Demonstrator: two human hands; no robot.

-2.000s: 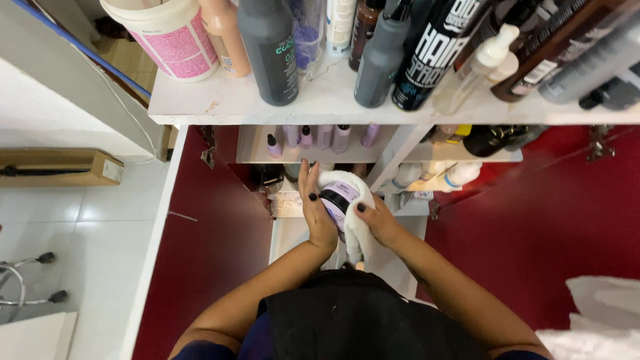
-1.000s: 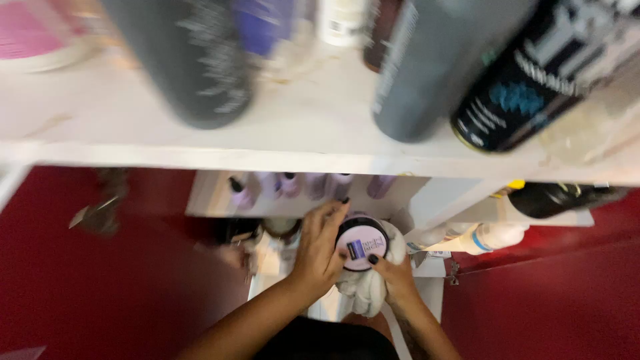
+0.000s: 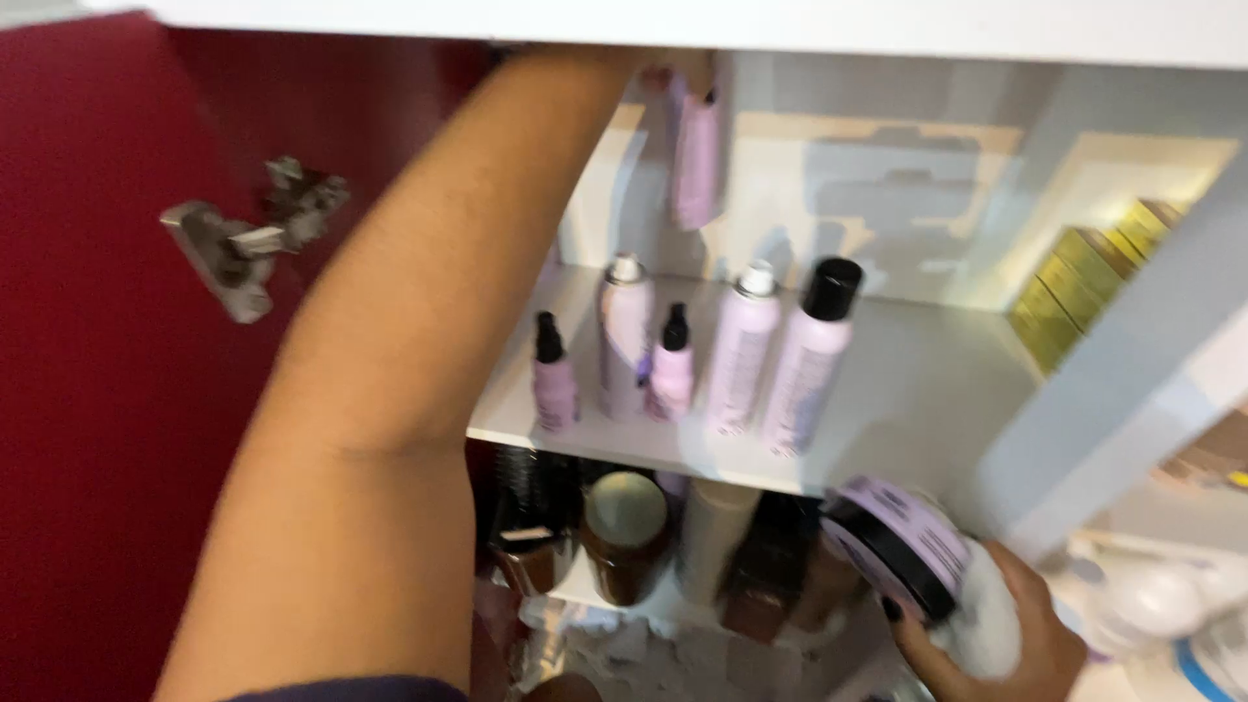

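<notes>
My left hand [image 3: 686, 70] is raised under the upper board, partly cut off by it, and holds a lilac bottle [image 3: 696, 161] above the cabinet shelf. In my right hand [image 3: 1038, 639], at the lower right, are a lilac jar with a black band [image 3: 902, 546] and a white cloth [image 3: 987, 619] bunched against it. Two small lilac spray bottles with black tops [image 3: 556, 390] [image 3: 671, 375] stand on the shelf among lilac aerosol cans, two with white nozzles [image 3: 626, 336] [image 3: 743, 351] and one with a black cap [image 3: 811, 361].
A white board [image 3: 682, 24] crosses the top. At the left is the red cabinet door [image 3: 88, 292] with a metal hinge [image 3: 234, 249]. Green-yellow boxes [image 3: 1072, 283] stand by the white divider [image 3: 1131, 361]. Below are a brown jar [image 3: 626, 536] and other containers.
Both hands were together at the jar and cloth. My left hand has let go of the jar, moved up into the cabinet and taken hold of a lilac bottle. The view is much closer to the shelf.
</notes>
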